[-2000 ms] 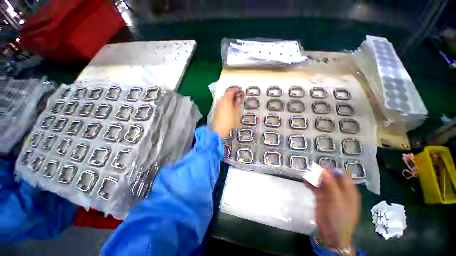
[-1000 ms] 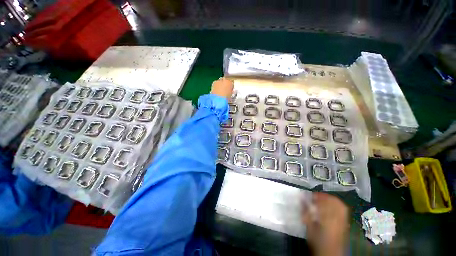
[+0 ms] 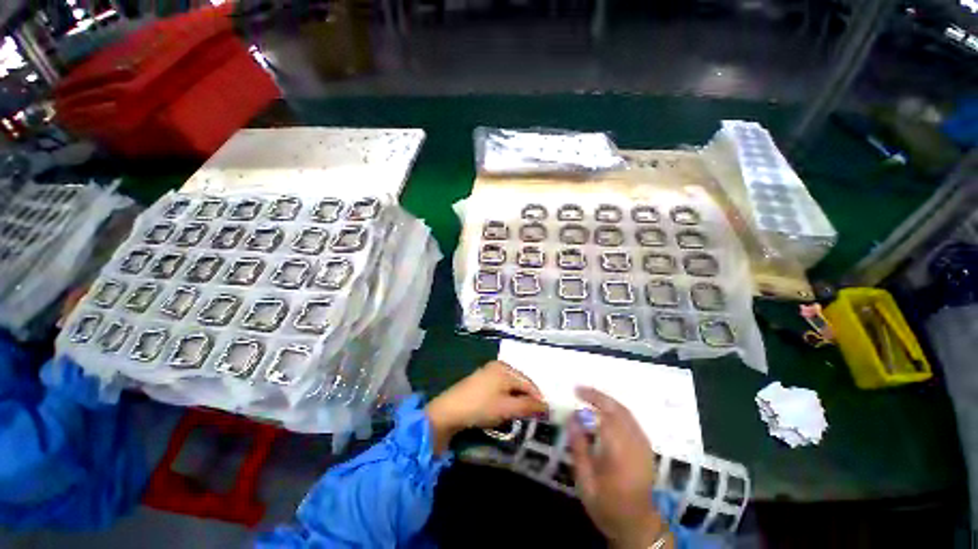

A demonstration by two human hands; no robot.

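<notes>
My left hand (image 3: pixel 485 401) is at the front centre, its fingertips closed on a small metal frame (image 3: pixel 504 431) that partly shows below them. My right hand (image 3: pixel 616 463) is beside it, with a small white piece (image 3: pixel 562 414) between the fingertips; fingers hide part of it. A sticker sheet with dark square gaps (image 3: pixel 702 480) lies below and to the right, partly behind my right hand. A white strip (image 3: pixel 660 397) lies flat behind the hands. The centre tray (image 3: pixel 740 349) holds rows of frames; its back left pocket has no frame.
A stack of filled trays (image 3: pixel 370 354) stands at left, with a white board (image 3: pixel 311 156) behind. A bagged sheet (image 3: pixel 547 150) and round-sticker stack (image 3: pixel 774 188) lie at the back. White scraps (image 3: pixel 791 414) and a yellow bin (image 3: pixel 874 338) are right. Blue sleeves (image 3: pixel 54 450) show far left.
My left hand has come from the centre tray's back left corner to the front, and the frame there is gone. My right hand has moved left to meet it. The gapped sheet now shows.
</notes>
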